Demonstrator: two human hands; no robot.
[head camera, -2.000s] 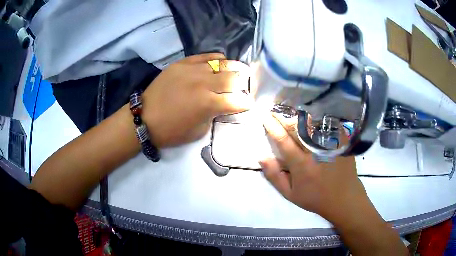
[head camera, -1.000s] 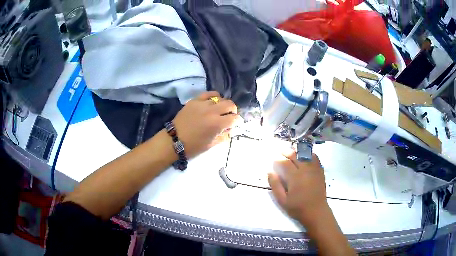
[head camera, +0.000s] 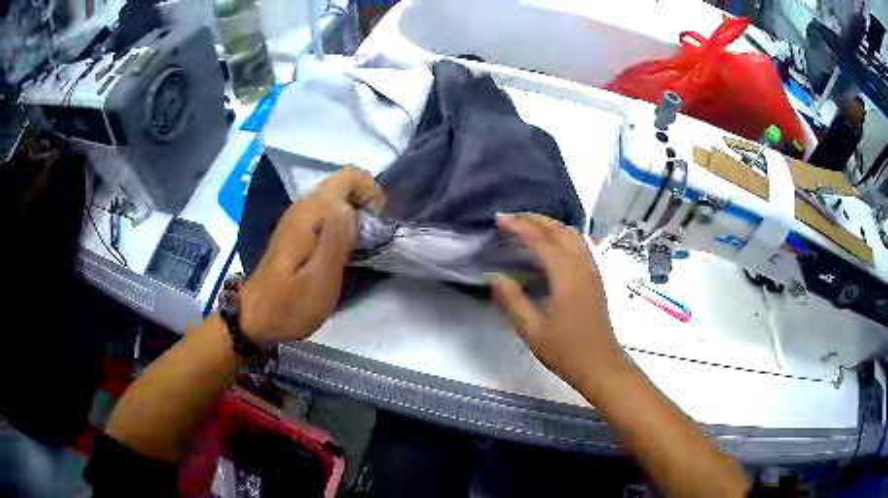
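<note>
The dark garment (head camera: 477, 146) lies bunched on the white machine table, left of the sewing machine. Its pale grey inner fabric (head camera: 341, 117) is folded at the back left. My left hand (head camera: 302, 258) grips the near edge of the garment with the fingers closed on it; the bracelet is on that wrist. My right hand (head camera: 550, 282) holds the right part of the same edge between thumb and fingers, slightly blurred. A strip of pale fabric (head camera: 438, 245) stretches between my hands. The machine head (head camera: 643, 185) stands right of the garment, apart from both hands.
A pink and blue tool (head camera: 666, 302) lies below the machine head. A red bag (head camera: 725, 78) is at the back right. A grey box-shaped device (head camera: 161, 112) and a small tray (head camera: 183, 255) are on the left. A red basket (head camera: 292, 428) is below the table edge.
The garment and both hands have moved left, away from the needle area. My right hand has left the table beside the needle and taken hold of the garment. The view has shifted, showing the basket and tool.
</note>
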